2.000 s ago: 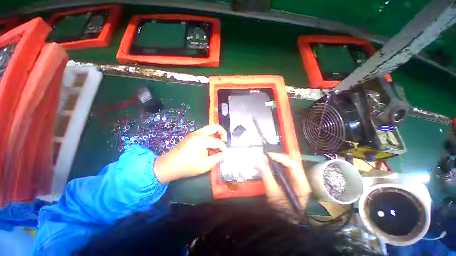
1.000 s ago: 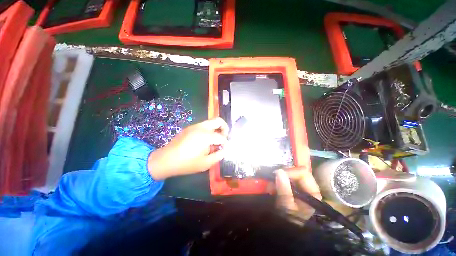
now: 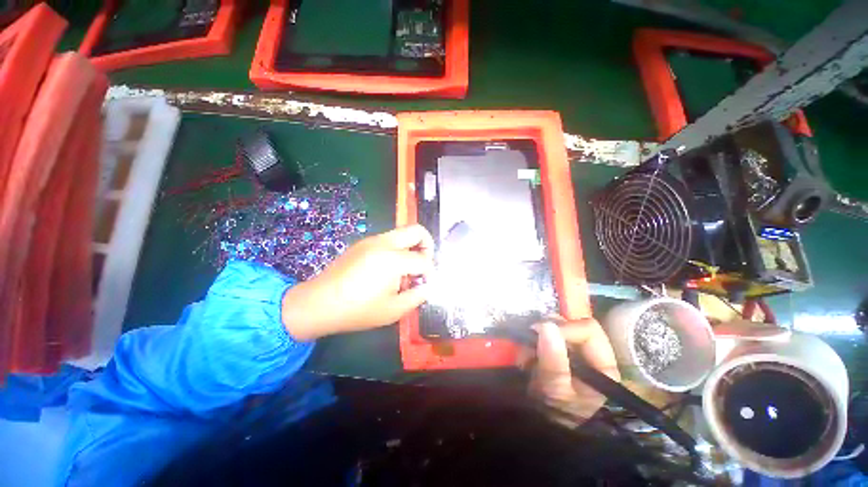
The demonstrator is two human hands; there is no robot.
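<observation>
An open tablet unit (image 3: 476, 238) lies in an orange-red foam fixture (image 3: 566, 219). Its silver battery (image 3: 483, 185) bears a small dark part (image 3: 458, 230). The board at its near end (image 3: 476, 309) is washed out by glare. My left hand (image 3: 366, 285) rests at the tablet's left edge with thumb and fingertips pinched together; anything between them is too small to tell. My right hand (image 3: 574, 366), at the fixture's near right corner, holds a black soldering iron (image 3: 633, 399). Its tip is lost in blur and glare by the board.
Loose wired components (image 3: 290, 228) and a black ribbed block (image 3: 264, 160) lie left. Stacked fixtures (image 3: 48, 219) stand by a white tray (image 3: 143, 204). A fan (image 3: 642, 228), tip cleaner cup (image 3: 661, 342) and white round holder (image 3: 780, 409) stand right. More framed tablets (image 3: 362, 81) lie beyond the metal edge.
The right hand and iron have moved from over the board toward the fixture's near right corner. The left hand stays at the tablet's left edge. The camera view has shifted; background fixtures have slid slightly right since one second ago.
</observation>
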